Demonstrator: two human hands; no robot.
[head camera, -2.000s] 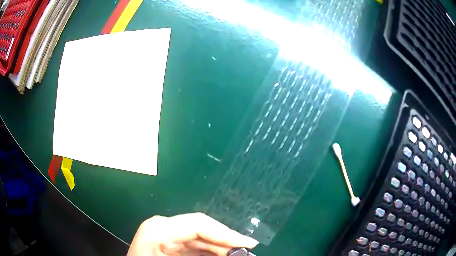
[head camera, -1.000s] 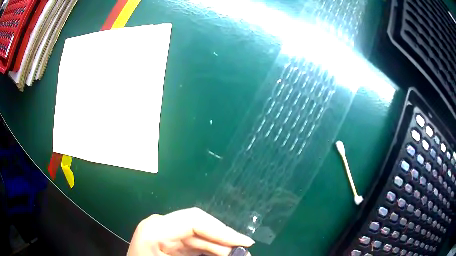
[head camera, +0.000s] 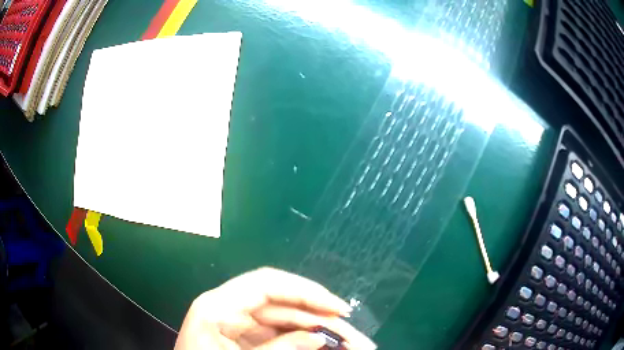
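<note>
My left hand (head camera: 267, 314) is at the bottom edge, partly cut off, with a small dark, silvery-faced component (head camera: 330, 336) pinched in its fingers. My right hand is not in view. A clear die-cut sheet (head camera: 404, 164) with rows of small oval outlines lies flat; its near end is beside and partly behind my left fingertips. A cotton swab (head camera: 482, 239) lies to the right of the sheet. A black tray (head camera: 547, 266) at the lower right holds rows of silvery ovals, some with reddish specks.
A second black tray (head camera: 588, 61) with dark pockets lies at the upper right. A white paper sheet (head camera: 154, 137) lies at left over red and yellow tape (head camera: 171, 19). Red trays (head camera: 17, 41) and stacked pale boards (head camera: 61, 58) stand at the upper left. Strong glare crosses the green tabletop (head camera: 287, 123).
My left hand has shifted slightly up and right, and its fingers have changed pose; more fingertips now show around the component. The view has shifted slightly.
</note>
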